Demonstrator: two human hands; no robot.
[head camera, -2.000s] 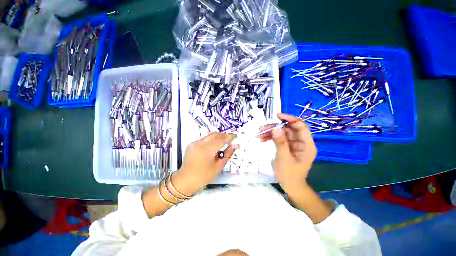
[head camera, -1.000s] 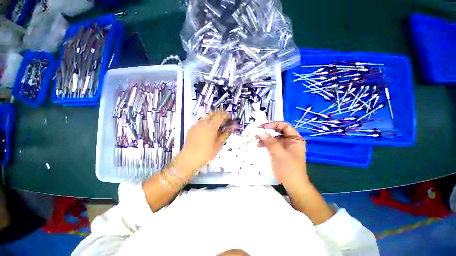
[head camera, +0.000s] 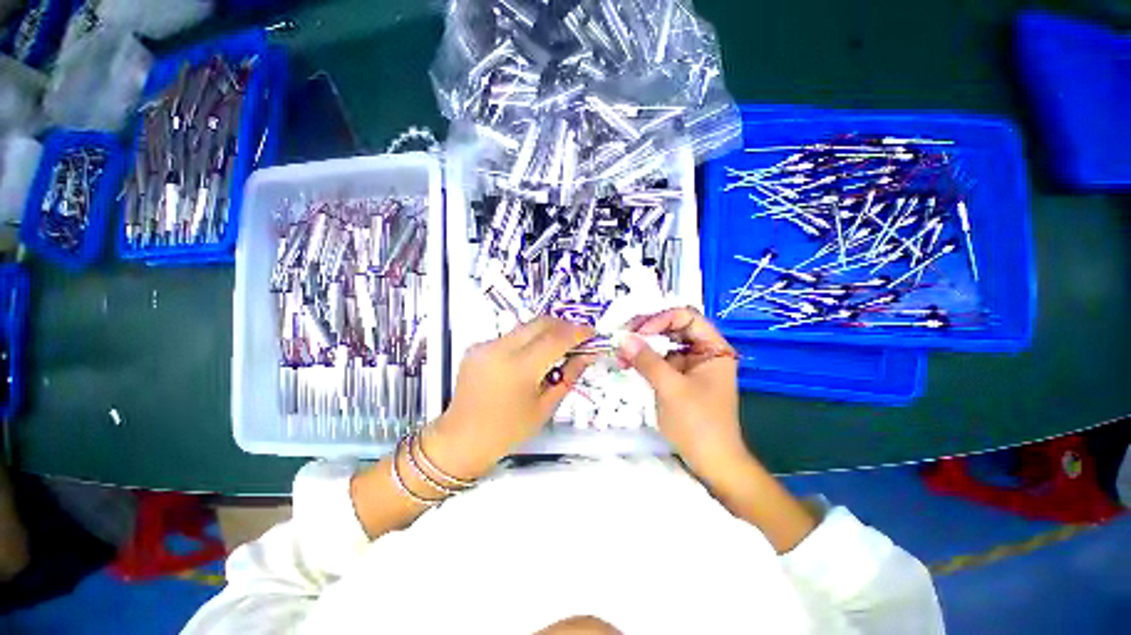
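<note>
My left hand (head camera: 509, 382) is over the near part of the middle bin (head camera: 464, 310), its fingers closed on a silver metal tube (head camera: 581, 352) with a dark end. My right hand (head camera: 685, 382) is just beside it, fingertips pinching a thin rod piece (head camera: 676, 345) with a white part and dark red end. The two pieces meet or nearly meet between my fingertips; the fingers hide the exact contact. Small white parts (head camera: 610, 404) lie under my hands. Loose metal tubes (head camera: 546, 254) lie farther back in the bin.
The left bin (head camera: 251, 310) holds rows of finished pieces. The blue tray (head camera: 1011, 248) at right holds rods, on another blue tray (head camera: 856, 376). A clear bag of tubes (head camera: 583, 87) lies at the middle bin's far end. More blue trays (head camera: 186, 257) stand far left.
My left hand has come back nearer from among the tubes and now shows a tube in its fingers. My right hand has moved slightly nearer me, still pinching the rod piece.
</note>
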